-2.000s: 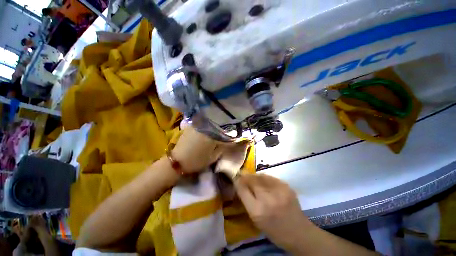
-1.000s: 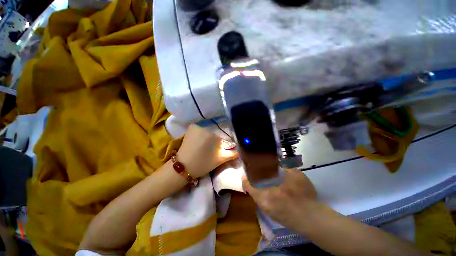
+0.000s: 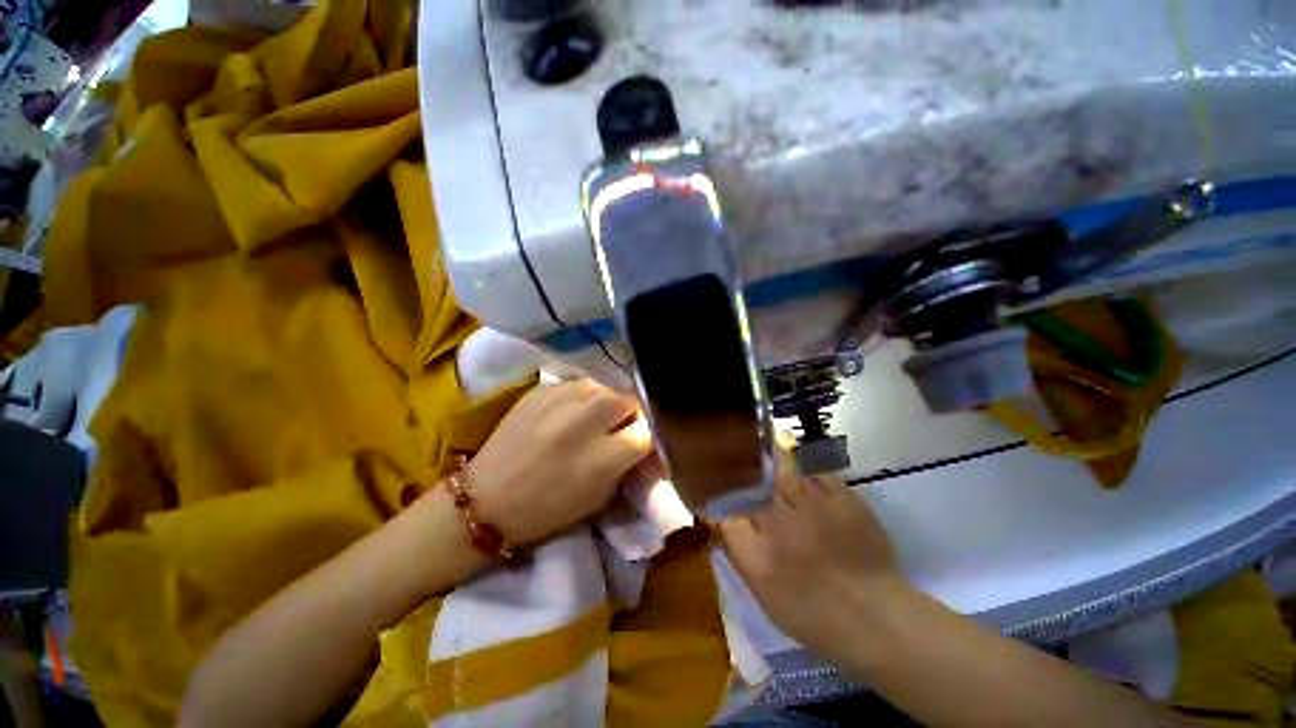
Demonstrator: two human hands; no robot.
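My left hand [image 3: 559, 458], with a beaded bracelet at the wrist, holds the white fabric [image 3: 657, 515] just left of the shiny thread take-up guard [image 3: 679, 334]. My right hand [image 3: 803, 548] has its fingertips on the cloth below the guard; the guard partly covers them. White fabric with a mustard strip [image 3: 533, 663] hangs toward me below my left hand. The needle and presser foot are hidden behind the guard and my left hand. The mustard fabric [image 3: 242, 384] lies crumpled at the left, beside my left forearm.
The white sewing machine head [image 3: 881, 142] fills the top, with the thread tension assembly [image 3: 967, 320] at its front. Scissors [image 3: 1137, 356] lie on a mustard scrap [image 3: 1116, 462] at the right. The grey scale-like table edge [image 3: 1123, 605] curves below. More cloth is at the lower right.
The view has moved in close to the machine head since two seconds ago. In the last second my left hand has shifted slightly left and down from the needle area. Both hands stay at the cloth.
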